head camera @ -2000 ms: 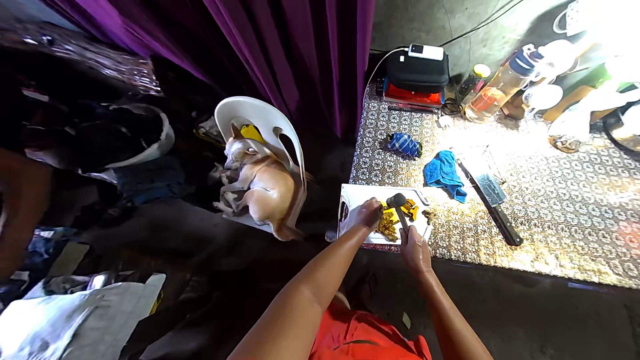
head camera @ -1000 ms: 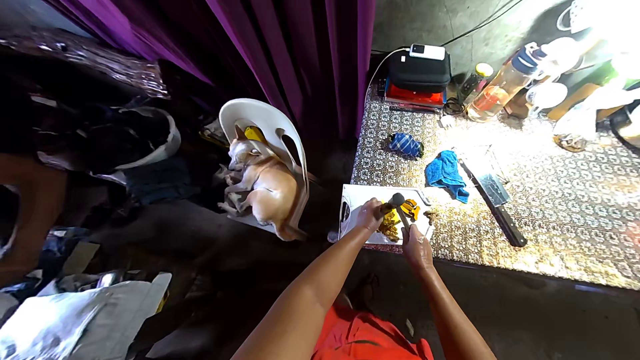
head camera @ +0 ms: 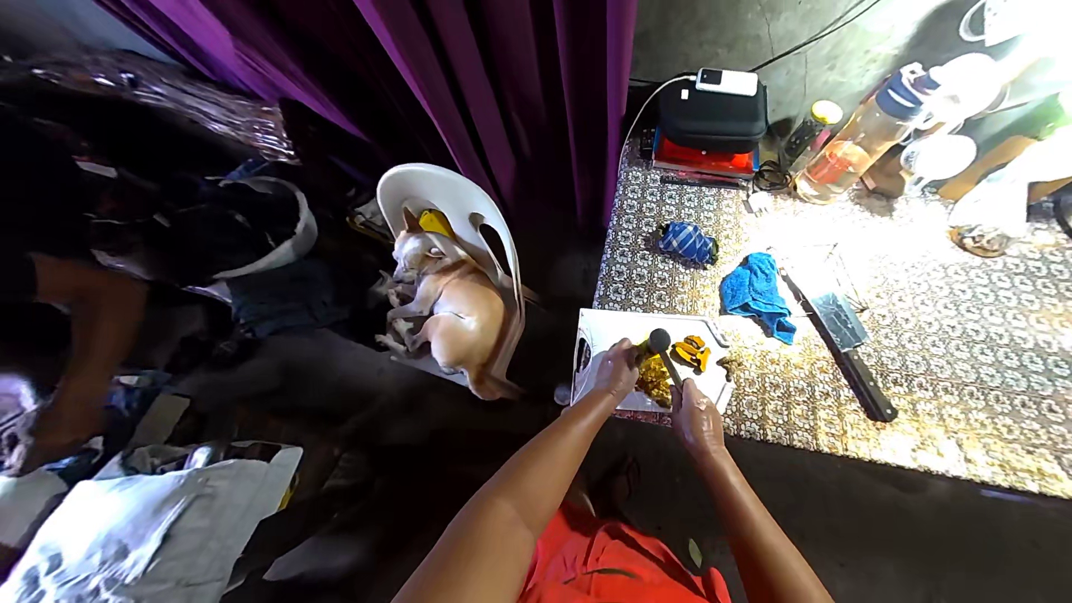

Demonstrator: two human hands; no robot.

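A white cutting board [head camera: 599, 322] lies at the table's near left corner, with yellow-orange food pieces [head camera: 692, 353] and a chopped yellow heap [head camera: 654, 381] on it. My right hand [head camera: 697, 412], over the board's near edge, grips the slim handle of a dark round-headed tool [head camera: 660, 341]; its exact kind is unclear. At the left of the heap, my left hand [head camera: 618, 368] has its fingers closed on a small yellowish piece [head camera: 643, 348] beside the tool's head. A blue cloth [head camera: 756, 293] and a cleaver with a black handle [head camera: 837, 331] lie to the right.
A rolled blue checked cloth [head camera: 688, 243] lies behind the board. A black case [head camera: 713, 117] and a plastic bottle [head camera: 863, 138] stand farther back. Left of the table, a dog [head camera: 461, 322] lies curled on a white plastic chair [head camera: 435, 180]. Another person's arm [head camera: 92, 343] shows at far left.
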